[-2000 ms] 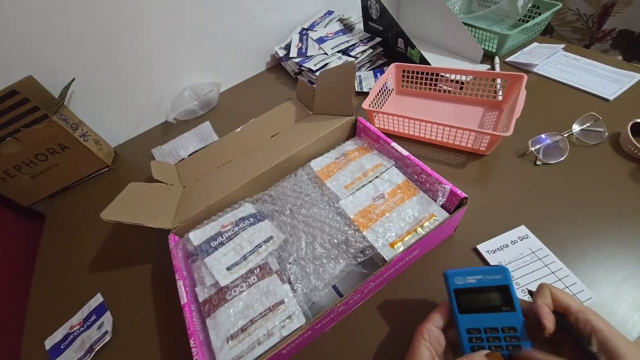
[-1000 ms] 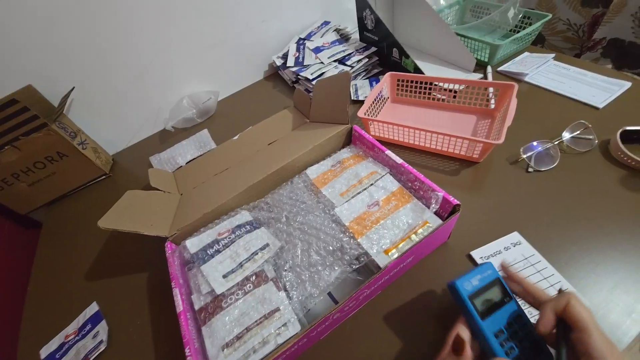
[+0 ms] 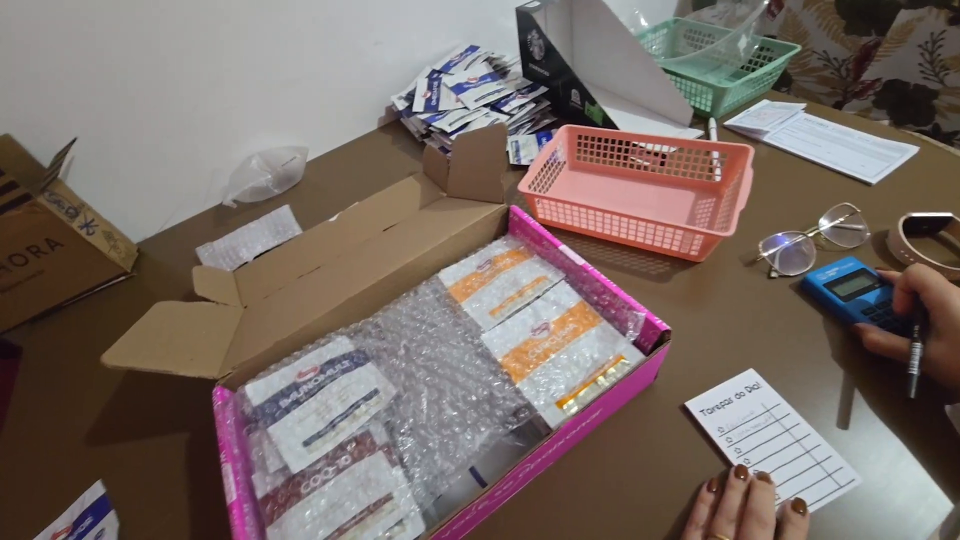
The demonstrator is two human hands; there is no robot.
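My right hand (image 3: 922, 315) grips a blue card reader (image 3: 859, 296) at the right edge, just below the eyeglasses (image 3: 814, 240). A pen (image 3: 916, 356) is also held in that hand, pointing down. My left hand (image 3: 746, 506), painted nails showing, rests its fingertips on the lower edge of a printed list pad (image 3: 772, 442); the rest of it is cut off by the frame. Left of both hands lies an open pink cardboard box (image 3: 630, 390), holding white sachets (image 3: 551, 334) and bubble wrap (image 3: 450, 375).
A coral plastic basket (image 3: 637, 214) stands behind the box, near a pile of sachets (image 3: 472, 94), a black and white carton (image 3: 600, 67) and a green basket (image 3: 720, 75). Papers (image 3: 832, 142) and a watch (image 3: 926, 240) lie right. A brown carton (image 3: 52, 247) stands left.
The card reader has moved right, from beside the list pad to below the eyeglasses, in my right hand. My left hand has come off the reader and onto the pad.
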